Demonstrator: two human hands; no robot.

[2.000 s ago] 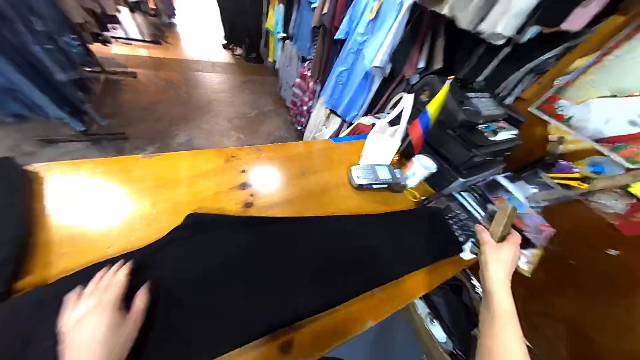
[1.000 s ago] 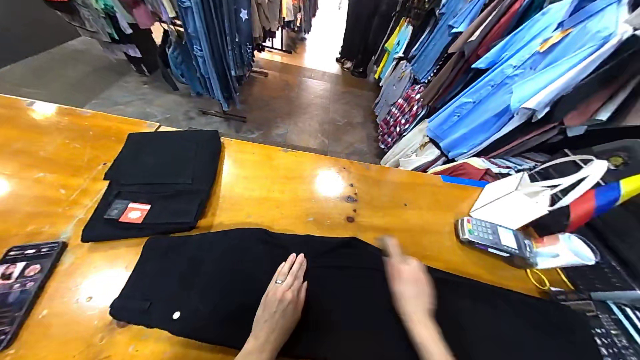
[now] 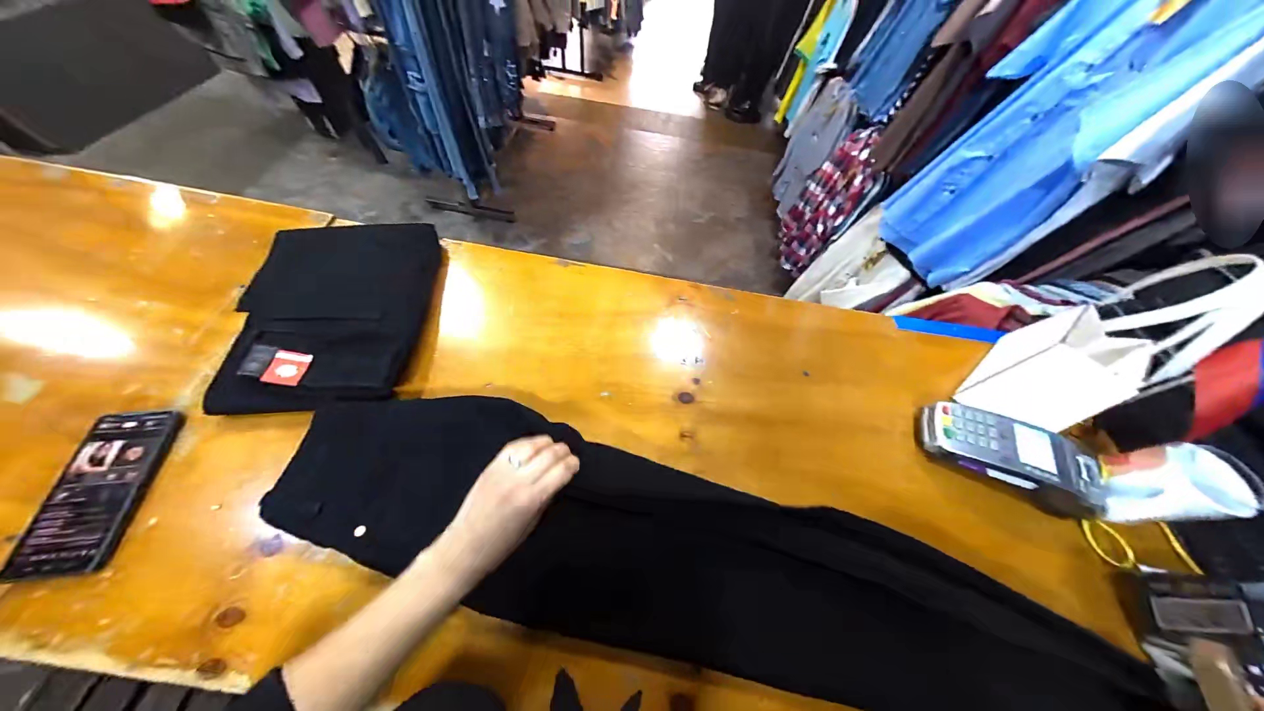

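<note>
Black trousers (image 3: 691, 553) with a pale button lie lengthwise across the wooden counter, their waist end at the left. My left hand (image 3: 523, 484), with a ring on one finger, bends its fingers together over the cloth at the upper edge; its thumb is hidden. Beyond the waist end rests a folded black garment (image 3: 341, 286) with a red tag (image 3: 286, 368). I do not see my right hand; a blurred tan thing (image 3: 1217, 671) at the lower right corner cannot be made out.
A phone (image 3: 94, 494) lies at the left of the counter (image 3: 573, 326). At the right are a card terminal (image 3: 1007, 454), a white paper bag (image 3: 1057, 365) and a yellow cord (image 3: 1111, 543). Hanging clothes (image 3: 1066, 128) stand past the counter's far edge.
One second ago both hands were on the trousers; the right has left the view. The fingers of my left hand, earlier stretched out flat, are now bent over the cloth.
</note>
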